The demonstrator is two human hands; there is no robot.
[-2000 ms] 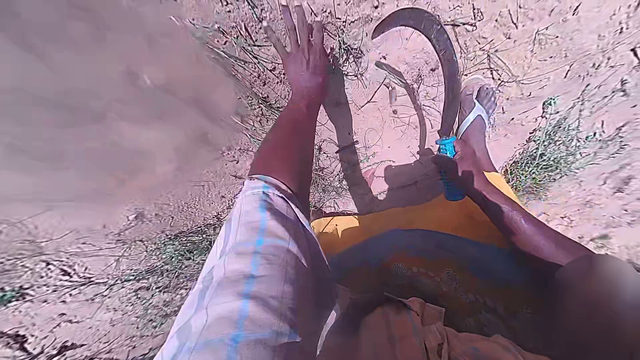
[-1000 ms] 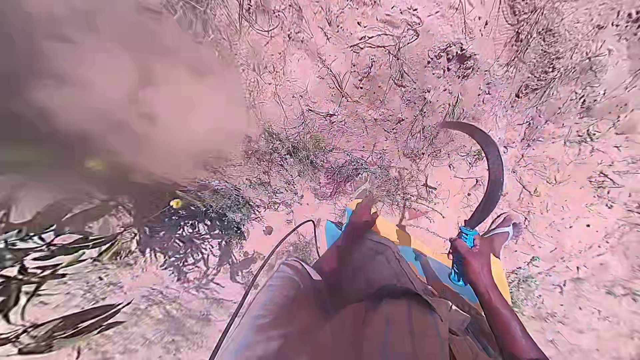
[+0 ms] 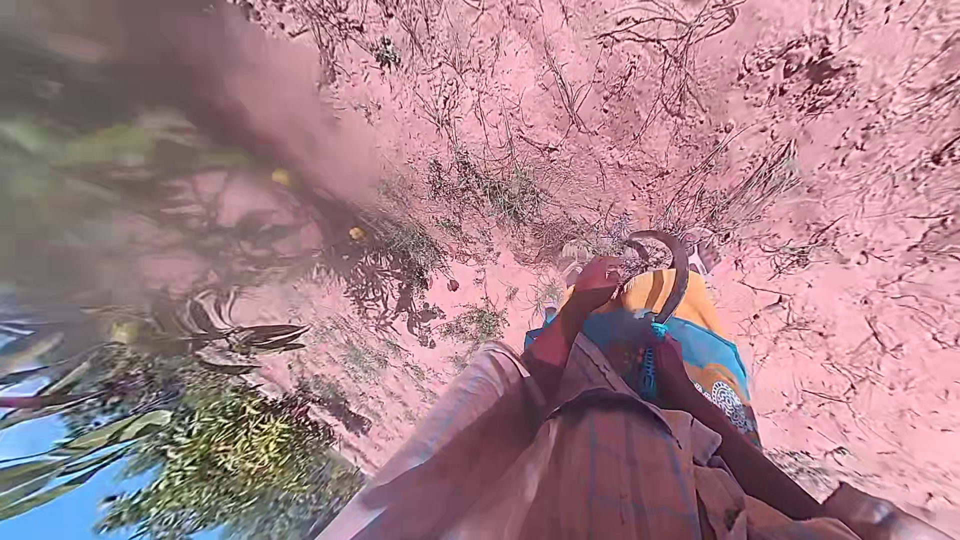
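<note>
My right hand [image 3: 664, 351] is closed on the blue-wrapped handle of a sickle [image 3: 681, 274], in front of my body. The curved dark blade arches up over the yellow and blue patterned cloth [image 3: 697, 298] around my legs. My left hand [image 3: 604, 276] is at the upper left edge of that cloth, left of the blade, close to some thin dry plant stems. It is blurred, and whether its fingers hold anything cannot be made out. A checked shirt [image 3: 622, 465] covers my torso and left arm.
Reddish dry soil [image 3: 840, 315] with twigs and low weeds [image 3: 517, 193] surrounds me. At the lower left stands a leafy bush [image 3: 232, 442], with long leaves [image 3: 247, 337] nearer to me. Small yellow round things [image 3: 357, 234] show at the left. The upper left is blurred.
The left hand, spread out over the ground two seconds ago, is now drawn in near the cloth. The sickle has come nearer my body's middle. The view has swung, bringing in the bush.
</note>
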